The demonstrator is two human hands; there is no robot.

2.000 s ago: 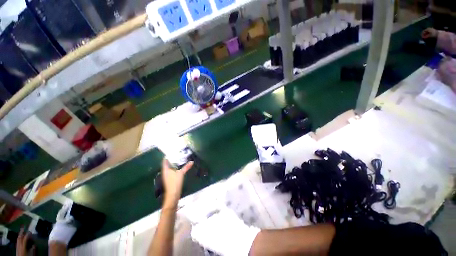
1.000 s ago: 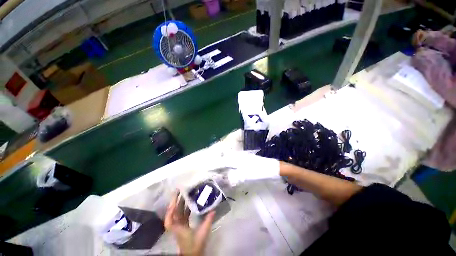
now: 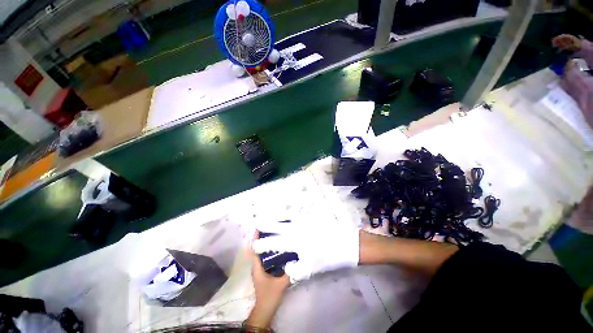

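My right hand [image 3: 318, 250] wears a white glove and closes over a small black and white box [image 3: 278, 260] on the bench. My left hand [image 3: 266, 286] is bare and grips the near left side of the same box; its contents are mostly hidden by the glove. An open retail box [image 3: 195, 279] with white wrapping in its mouth lies at the left. Another open retail box [image 3: 353, 170] stands upright with its white flap up, beside the black cable pile [image 3: 422, 195].
The green conveyor belt [image 3: 195, 156] crosses behind the bench, carrying a dark unit [image 3: 255, 157] and open boxes. A blue fan [image 3: 246, 36] stands beyond it. A metal post [image 3: 497, 58] rises at the right. Another person's hand [image 3: 567, 43] shows at the upper right.
My right hand has moved from beside the small box to over it. My left hand has closed on its side. Two seconds ago my left hand was over the belt.
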